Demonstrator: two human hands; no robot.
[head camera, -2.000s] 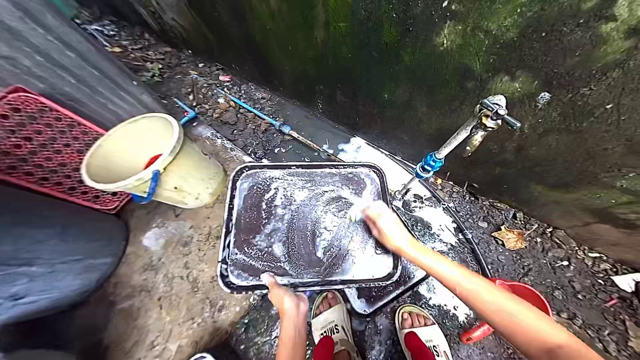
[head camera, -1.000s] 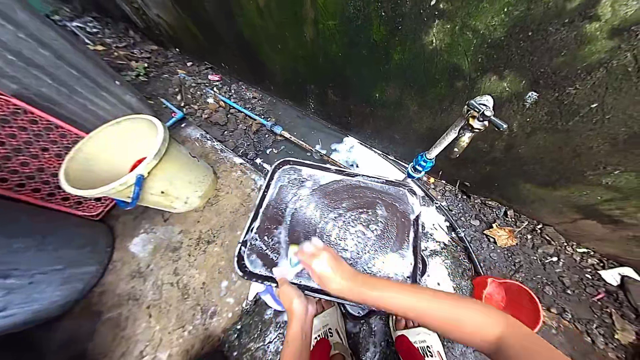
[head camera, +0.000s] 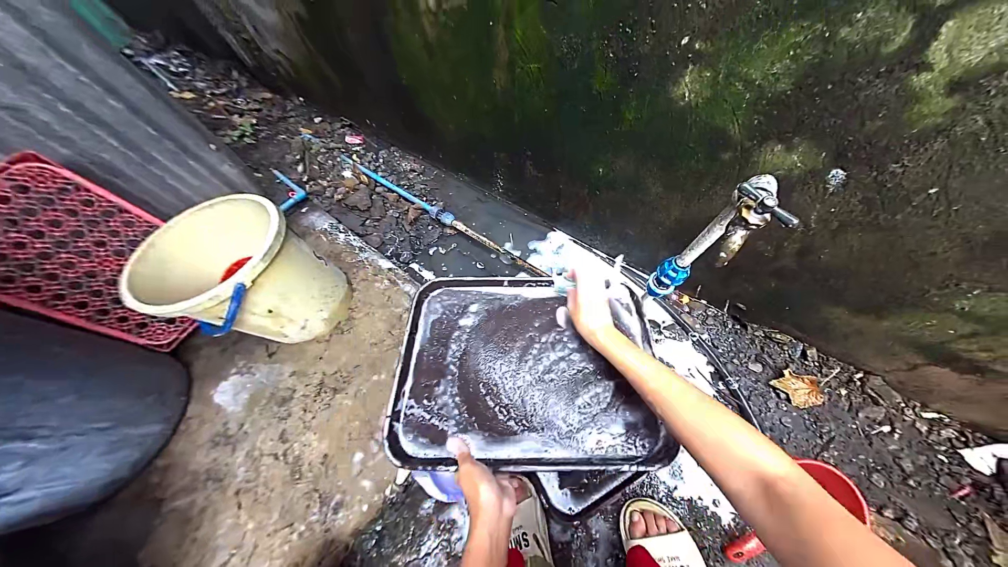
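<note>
A dark rectangular baking tray (head camera: 504, 370), coated with soap suds, is held up above the wet ground. My left hand (head camera: 482, 492) grips its near rim at the lower left, thumb on top. My right hand (head camera: 591, 303) is at the tray's far right edge, on a pale, foamy scrubber that is mostly hidden by the fingers and suds. Beneath the tray, a second dark tray (head camera: 587, 492) shows partly, close to my sandalled feet. Part of a bluish-purple container (head camera: 441, 486) shows under the near left edge.
A cream bucket (head camera: 315, 303) with something red inside leans at left, beside a red plastic crate (head camera: 71, 244). A metal tap (head camera: 720, 228) stands by the mossy wall (head camera: 551, 102). At lower right is a red dipper (head camera: 839, 488); a blue pipe (head camera: 394, 189) lies behind.
My right hand has moved from the tray's near left edge, close to my left hand, to its far right edge. My left hand stays at the near rim.
</note>
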